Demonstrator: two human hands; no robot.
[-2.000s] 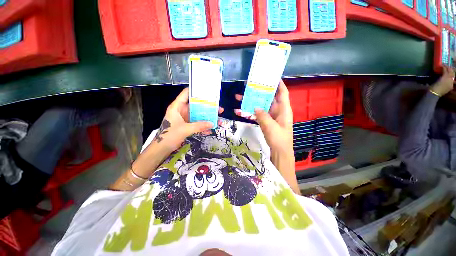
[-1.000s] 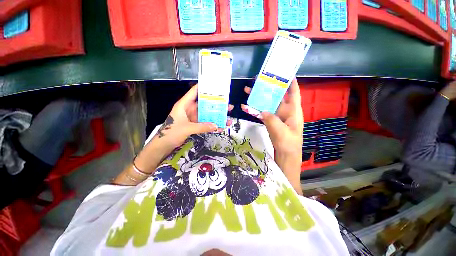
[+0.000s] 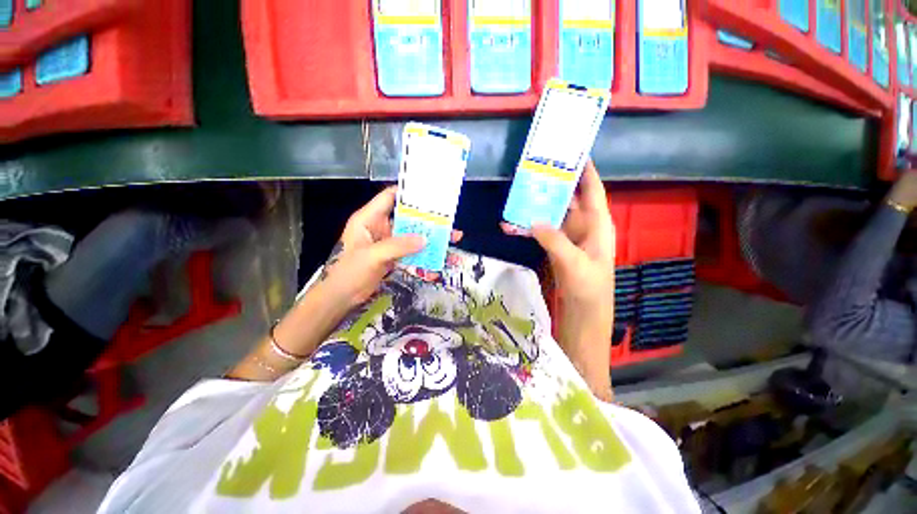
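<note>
My left hand (image 3: 377,246) holds a keypad mobile phone (image 3: 432,176), white screen area above, yellow band, light blue keypad below; its thumb lies on the keypad. My right hand (image 3: 575,236) holds a second such phone (image 3: 559,136), tilted to the right, with dark marks low on its screen; the thumb is at the keypad's lower end. Both phones face up over my lap near the bench edge. The top of the right phone overlaps the front rim of a red phone tray (image 3: 312,98). Several light blue phones lie in its recesses; the left recess is empty.
The dark green bench (image 3: 271,151) has a metal edge. Red trays with phones (image 3: 101,95) stand at left and right. A lower red tray (image 3: 654,226) by my right forearm holds dark slim pieces (image 3: 666,301). Seated people are at both sides.
My left thumb has moved up onto the keypad. The left phone now tilts slightly right. Both phones sit lower in view than one second ago, as do the trays and bench.
</note>
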